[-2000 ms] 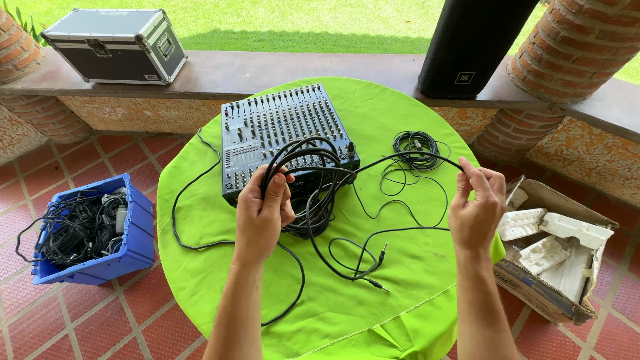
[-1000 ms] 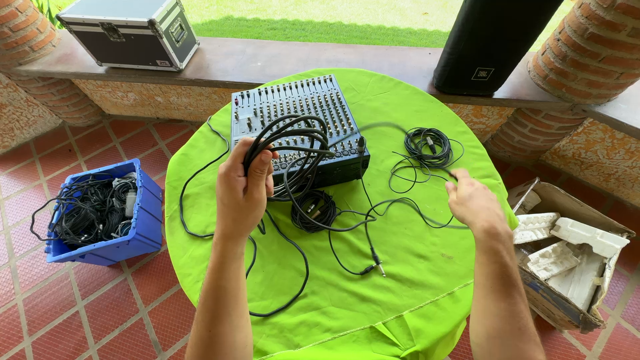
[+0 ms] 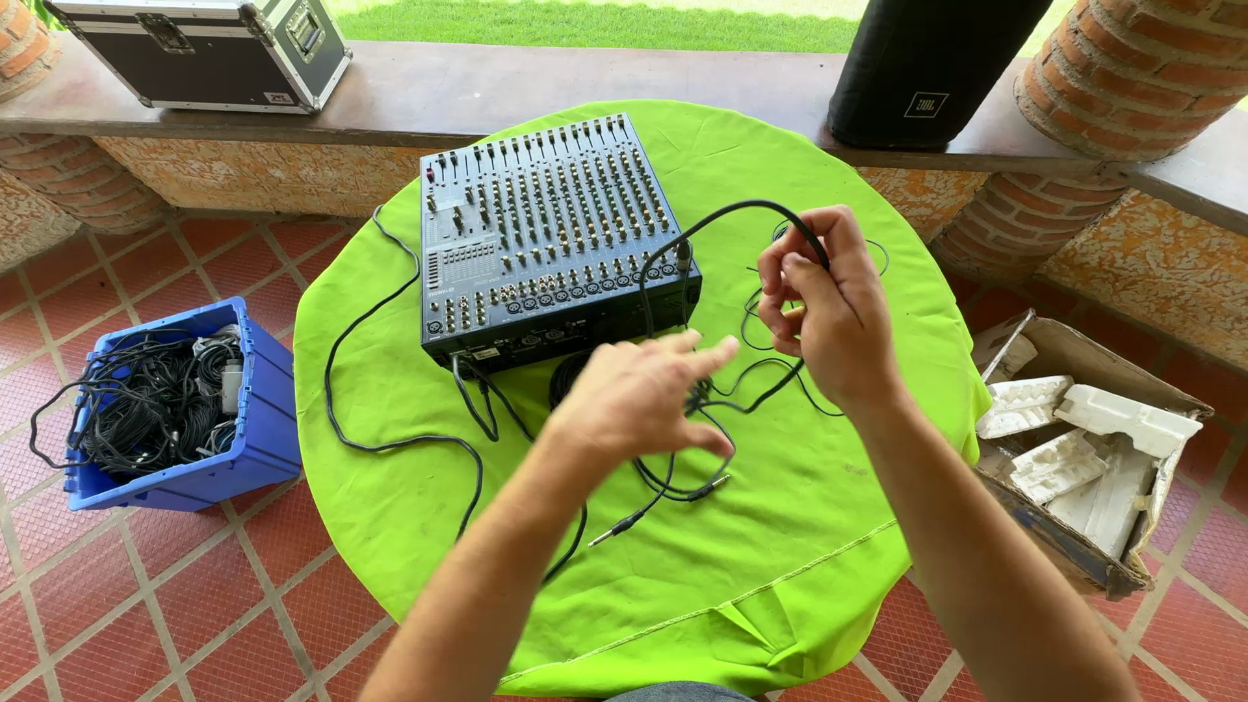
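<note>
An audio mixing console point(image 3: 561, 219) rests on a round table with a lime-green cloth point(image 3: 390, 526). My right hand point(image 3: 829, 302) grips a black cable point(image 3: 751, 203) that arches over from the console's front right corner. My left hand point(image 3: 634, 395), slightly blurred, is spread with nothing seen in it, just in front of the console and over a heap of black cable partly hidden beneath it. Two jack plugs point(image 3: 612, 529) lie on the cloth near that hand. Behind my right hand, a thinner coiled cable point(image 3: 751, 317) is mostly covered. Another cable point(image 3: 336, 390) snakes along the table's left side.
A blue plastic crate point(image 3: 268, 390) full of tangled cables stands on the tiled floor at left. At right is a cardboard box point(image 3: 1160, 487) with white foam packing pieces point(image 3: 1121, 414). A flight case point(image 3: 185, 58) and a JBL speaker point(image 3: 926, 78) stand on the ledge point(image 3: 585, 88).
My left hand held looped cable in both earlier frames and is now spread without it. My right hand has moved to the left from the table's right side and now grips the arched cable.
</note>
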